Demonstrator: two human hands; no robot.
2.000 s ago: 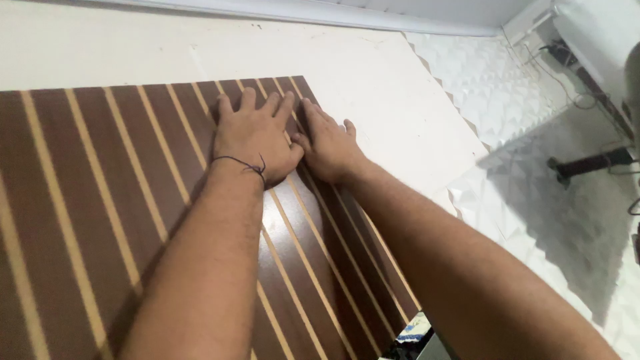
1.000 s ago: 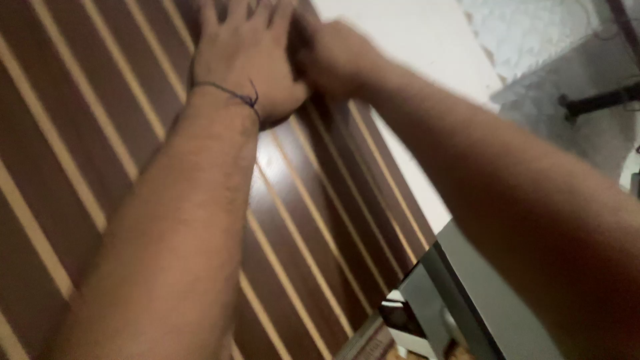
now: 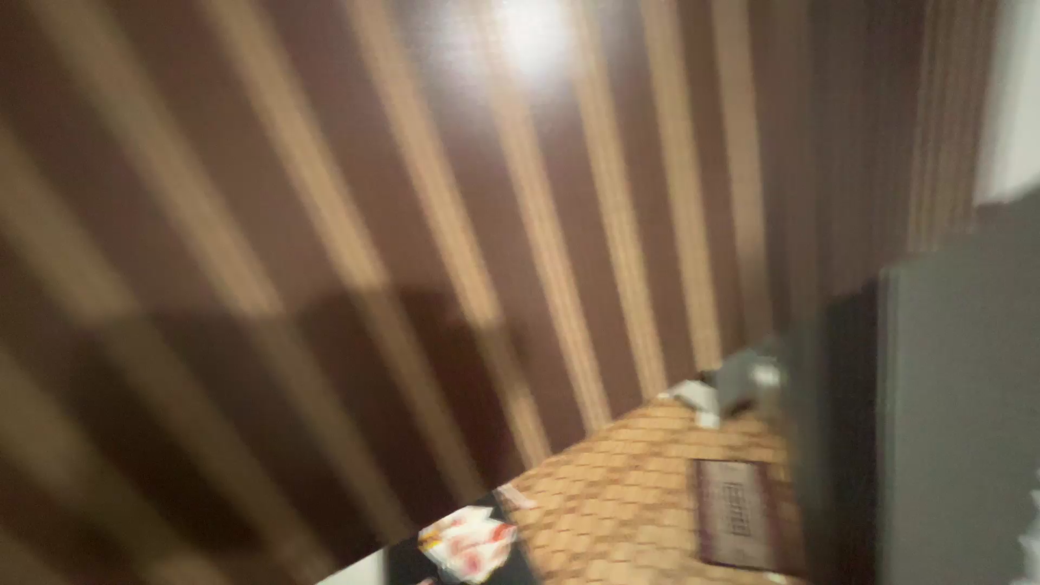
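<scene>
A dark brown panel with light wood-coloured stripes (image 3: pixel 455 211) fills most of the head view, blurred, with a bright glare spot near its top. A dark shadow lies across its lower left part. Neither my left hand nor my right hand shows in the frame, so what they touch is hidden.
Below the panel's lower edge is a tan floor with a brick-like pattern (image 3: pixel 609 496), bearing a flat rectangular item with a purple border (image 3: pixel 735 512). A grey upright surface (image 3: pixel 959 406) stands at the right. A white item with red and yellow marks (image 3: pixel 469 543) lies at the bottom.
Both hands, earlier laid on the striped panel near its far edge, are out of view. The view has swung strongly down toward the near edge and the floor.
</scene>
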